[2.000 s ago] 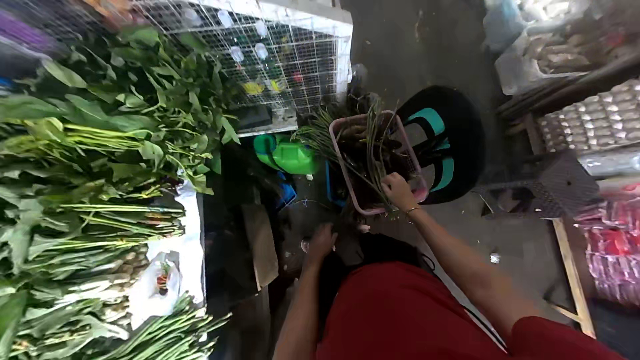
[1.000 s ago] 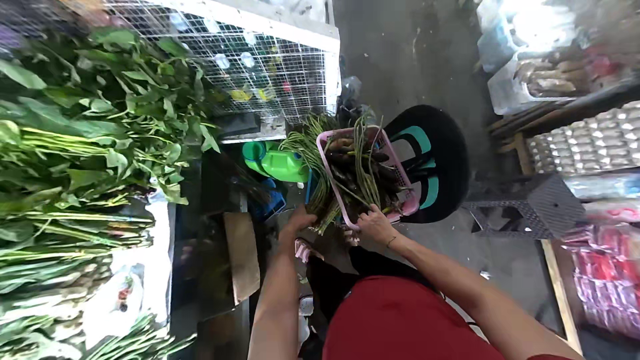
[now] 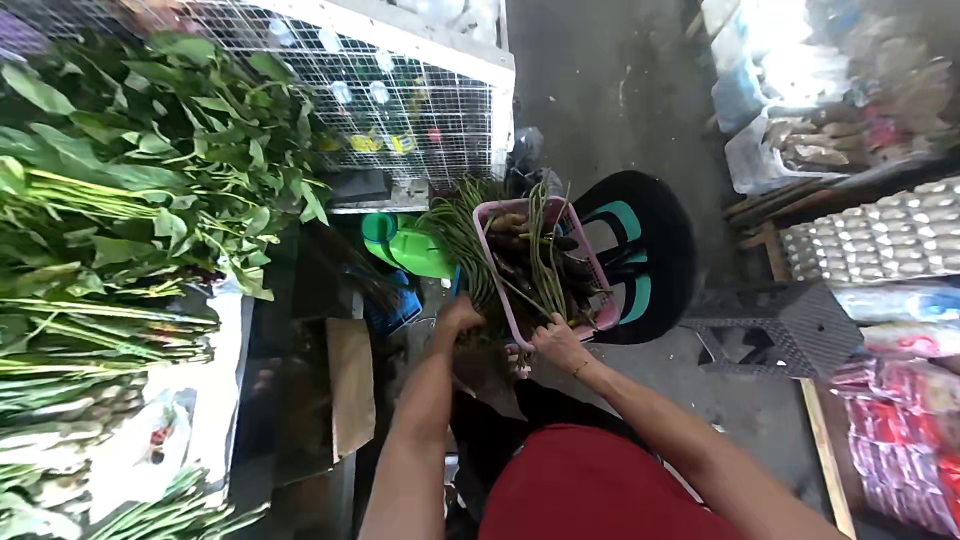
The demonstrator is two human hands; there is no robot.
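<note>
A pink plastic basket (image 3: 516, 330) holds dark eggplants (image 3: 514, 262) and a few long beans (image 3: 551, 270) laid over them. My right hand (image 3: 559, 341) grips the lower ends of those long beans at the basket's near edge. Left of the basket hangs a large bunch of long beans (image 3: 459, 232); my left hand (image 3: 459, 313) is at its lower end, fingers partly hidden, so its hold is unclear. A bright green plastic jug (image 3: 416, 251) stands beside the bunch.
Leafy greens (image 3: 150, 150) cover a table at left. A white wire cage (image 3: 420, 97) with bottles stands ahead. Right of the basket is a black round seat with teal straps (image 3: 667, 255), then a grey plastic stool (image 3: 795, 330) and egg trays (image 3: 877, 232). A cardboard flap (image 3: 351, 390) juts out at lower left.
My right hand was at the basket's right edge two seconds ago and is now on the bean ends at the near edge. My left hand has moved up beside the bunch.
</note>
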